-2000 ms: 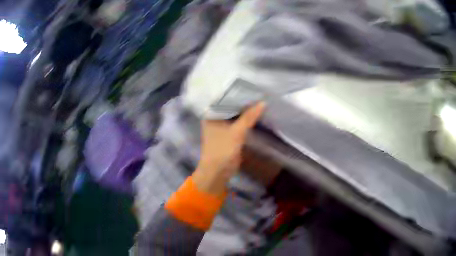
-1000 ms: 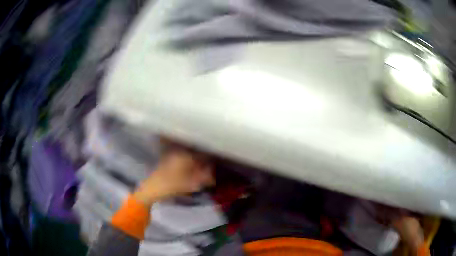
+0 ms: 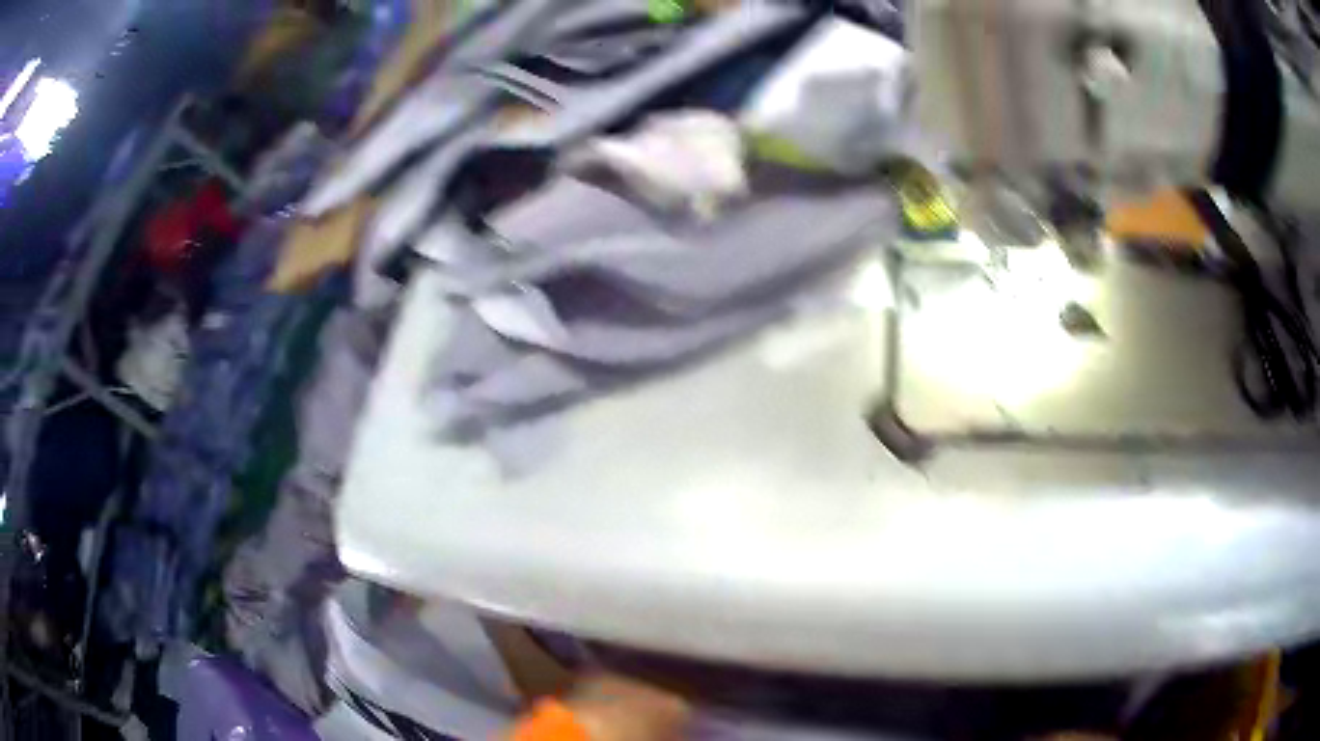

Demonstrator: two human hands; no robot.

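My left hand [image 3: 630, 709] is low in the picture, below the table's front edge, blurred and partly cut off by the bottom rim. What it holds, if anything, is hidden. An orange cuff shows at its wrist. Of my right hand at most a small skin-toned sliver shows at the bottom edge, too little to tell. Grey-white strips [image 3: 398, 659] hang or lie stacked below the table's left front, beside my left hand. Loose grey cut pieces [image 3: 652, 282] lie on the pale table [image 3: 652, 536], left of the brightly lit needle area [image 3: 999, 319].
The sewing machine head [image 3: 999, 87] stands at the back right. Black-handled scissors [image 3: 1274, 348] lie right of it. Strips with dark edges [image 3: 608, 102] are heaped behind. A purple object [image 3: 239, 702] is at lower left, a yellow basket edge [image 3: 1257, 702] at lower right.
The view has swung so the machine head and needle area now show. My left hand has gone from the table's left edge to below its front edge. The grey strip across the table is gone.
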